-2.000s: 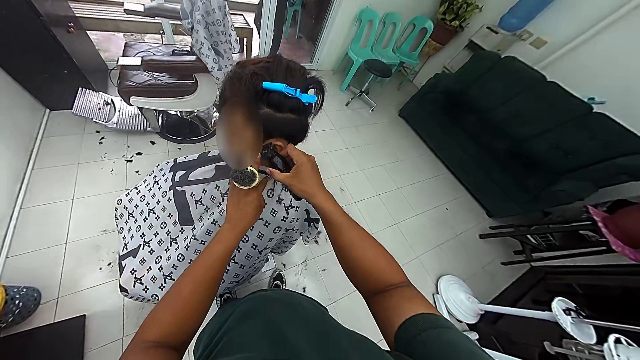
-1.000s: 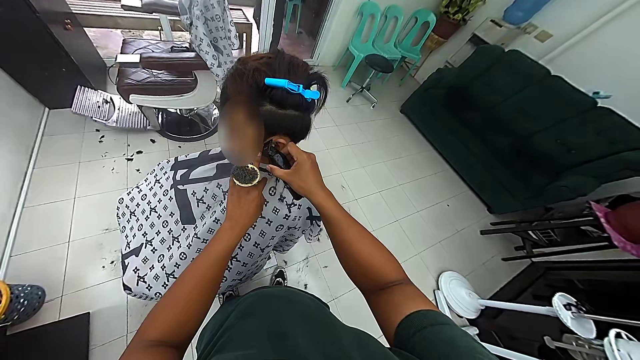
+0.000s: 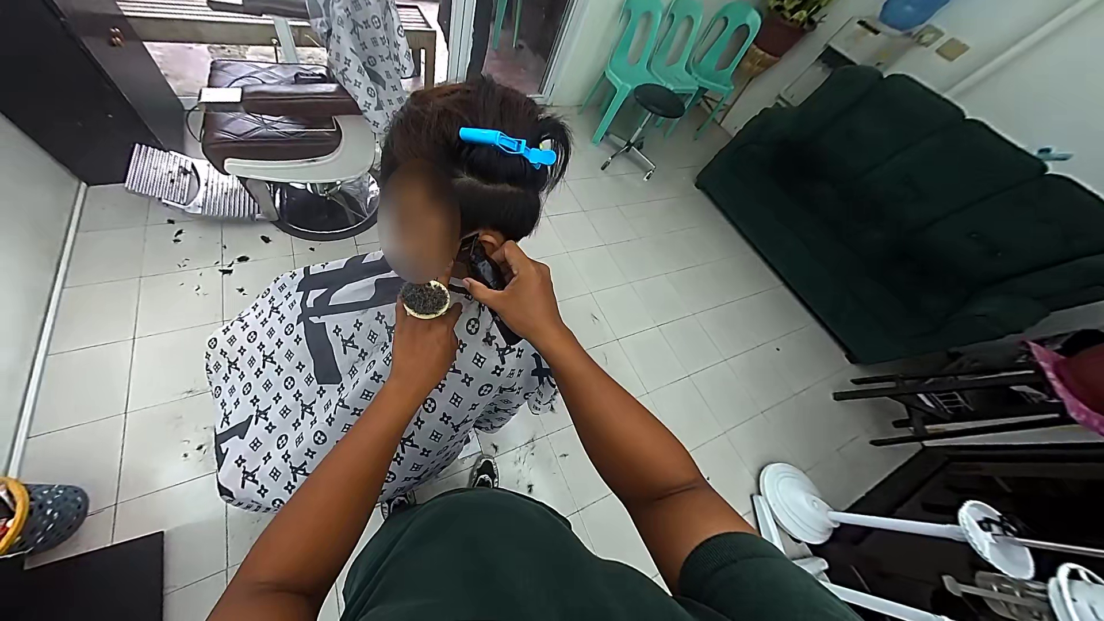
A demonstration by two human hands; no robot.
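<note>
A seated person [image 3: 504,207] wears a white barber cape [image 3: 293,431] with a dark pattern. A blue hair clip [image 3: 509,147] holds up a section of their dark hair. My right hand [image 3: 522,297] grips a black hair clipper [image 3: 485,266], its head close to the person's ear and sideburn. Below the person's chin, my left hand [image 3: 424,341] holds a round brush [image 3: 425,299] with dark bristles and a pale rim. The left fingers are partly hidden behind it.
A brown barber chair [image 3: 272,129] with a metal footrest stands behind at left. Hair clippings lie on the tiled floor [image 3: 95,302]. Green plastic chairs [image 3: 634,65] and a black stool [image 3: 659,102] stand at the back. A dark green sofa [image 3: 862,198] and a white stand base [image 3: 795,502] are at right.
</note>
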